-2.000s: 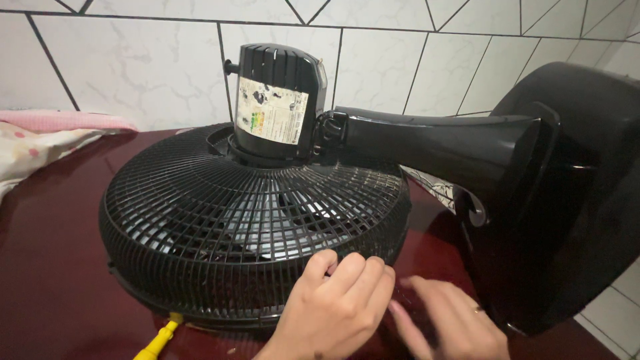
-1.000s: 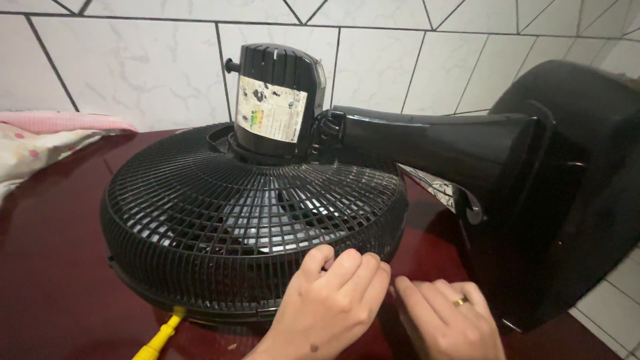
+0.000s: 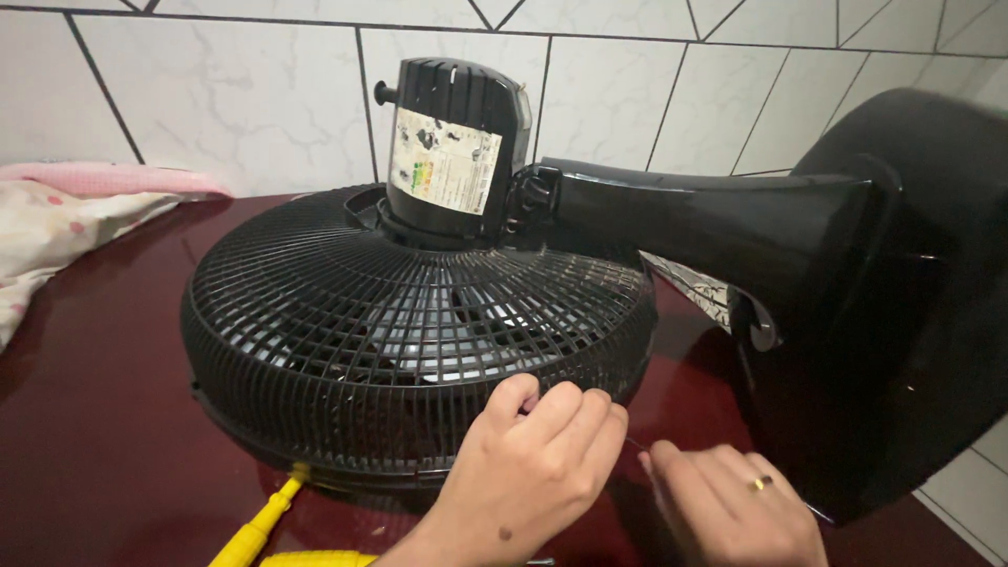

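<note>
A black electric fan lies face down, its round plastic grille (image 3: 315, 315) on a dark red tabletop and its motor housing (image 3: 449, 142) on top. My left hand (image 3: 543, 457) is curled against the front right side of the grille; its fingertips are hidden. Just right of it, my right hand (image 3: 732, 496), with a ring, has its fingers closed together near a thin dark strand that shows between the hands. What either hand holds is hidden. A yellow-handled tool (image 3: 256, 524) touches the front left rim of the grille.
The fan's black neck (image 3: 693, 213) runs right to its large base (image 3: 898, 315), tilted on edge. A second yellow handle (image 3: 315, 560) lies at the bottom edge. A patterned cloth (image 3: 71, 228) lies at far left, and a tiled wall (image 3: 220, 94) stands behind.
My right hand has turned from spread fingers to closed ones beside my left hand, then moved slightly away from it. My left hand has stayed at the grille.
</note>
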